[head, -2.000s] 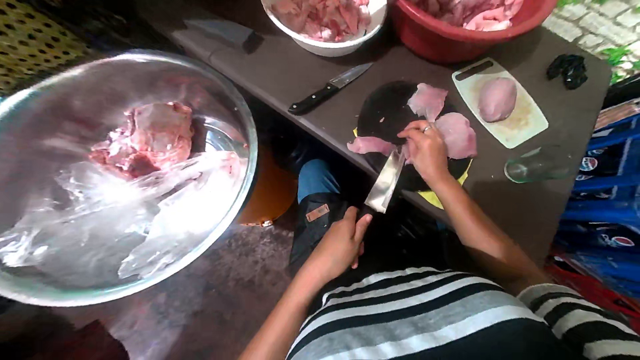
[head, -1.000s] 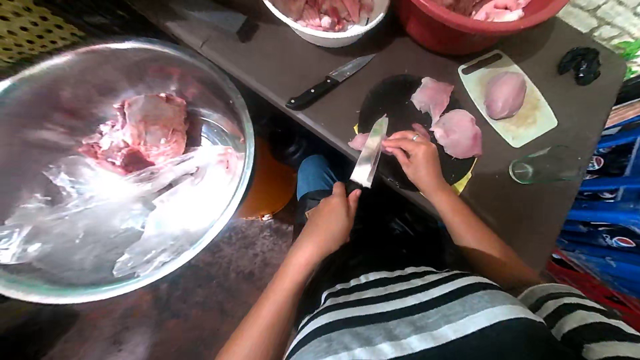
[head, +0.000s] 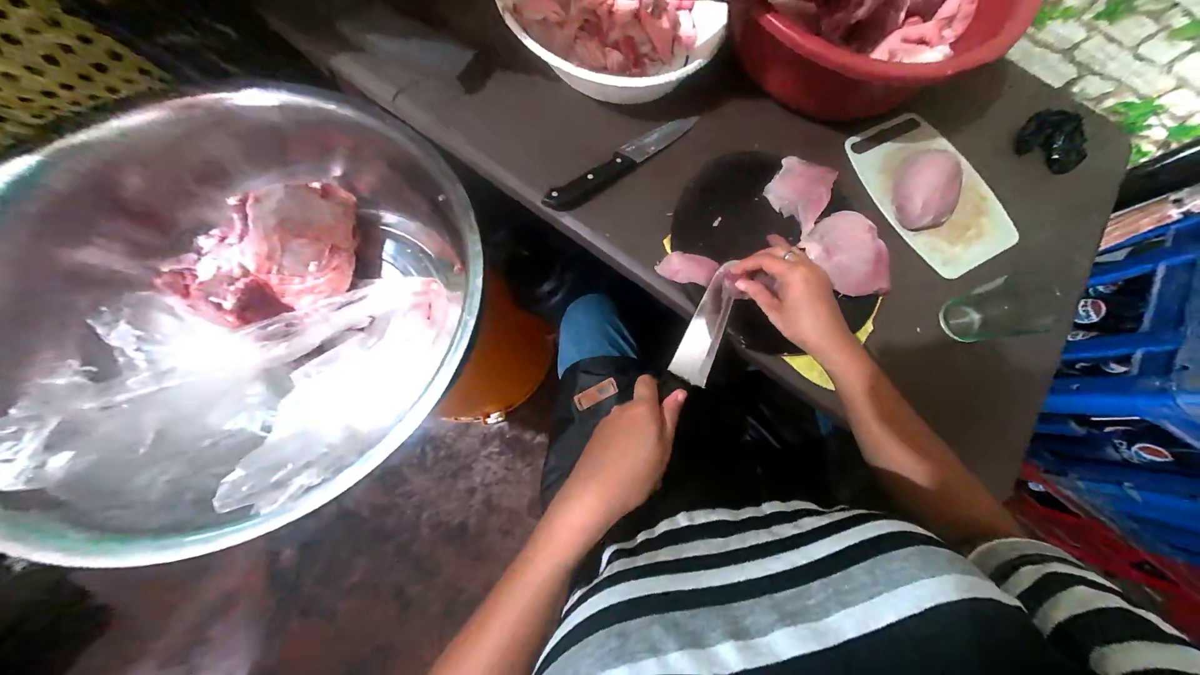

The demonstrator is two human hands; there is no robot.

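My left hand [head: 623,450] grips the dark handle of a wide-bladed knife [head: 703,337], its blade slanting up to the right. At the blade's tip the fingers of my right hand [head: 787,291], with a ring on one, pinch the end of a small piece of raw meat [head: 686,269]; blade and fingers partly hide that end. Beneath is a round dark board [head: 717,202] with a yellow edge showing below. Two flat pieces of pale pink meat lie on it: one at the top [head: 802,187], a larger one [head: 848,251] beside my right hand.
A black-handled knife [head: 591,183] lies left of the board. To the right are a white cutting board [head: 980,230] bearing a meat lump [head: 926,189], and a glass [head: 994,309]. Behind stand white [head: 619,89] and red basins [head: 872,75] of meat. A large metal basin [head: 464,281] stands left.
Since one second ago, my left hand has drawn the knife back toward my body. More of the small meat piece shows left of the blade.
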